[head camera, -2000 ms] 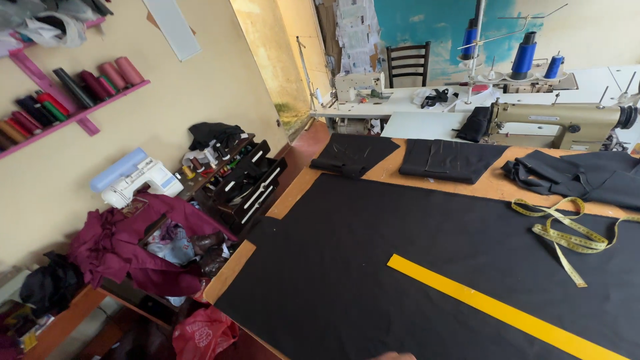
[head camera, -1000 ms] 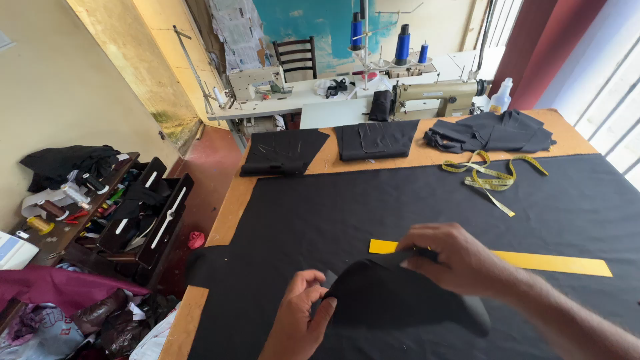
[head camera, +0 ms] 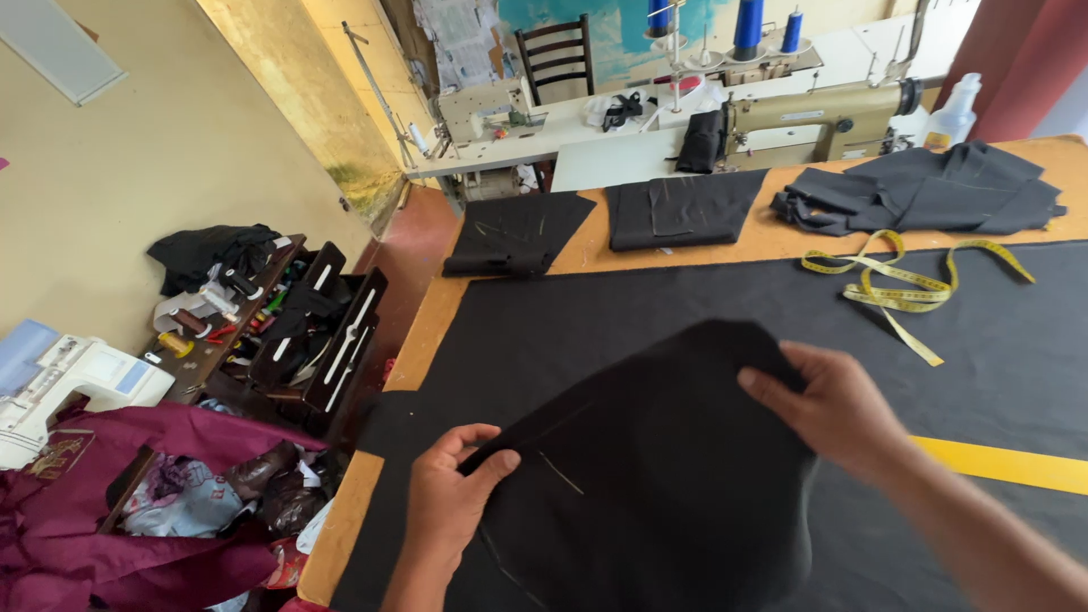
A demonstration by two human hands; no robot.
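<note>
Between my two hands hangs a piece of black fabric (head camera: 663, 459) with a few pale chalk lines. My left hand (head camera: 455, 484) pinches its left corner between thumb and fingers. At the upper right edge, my right hand (head camera: 824, 399) grips it the same way. Below lies a large black cloth (head camera: 527, 340) spread over the table. A yellow ruler (head camera: 1011, 466) rests on that cloth, partly behind my right forearm. Farther back is a loosely looped yellow tape measure (head camera: 909, 293). The held fabric hides part of the cloth and ruler.
Folded black pieces (head camera: 518, 234) and a dark fabric pile (head camera: 926, 191) lie along the wooden table's (head camera: 408, 348) far edge. Beyond stands an industrial sewing machine (head camera: 816, 119). Open drawers (head camera: 340, 340), a white sewing machine (head camera: 76, 382) and maroon cloth (head camera: 170, 433) are at the left.
Both hands are in view now, unlike two seconds ago. Since one second ago, the black piece between them has been spread wider and its chalk lines show. The view has shifted.
</note>
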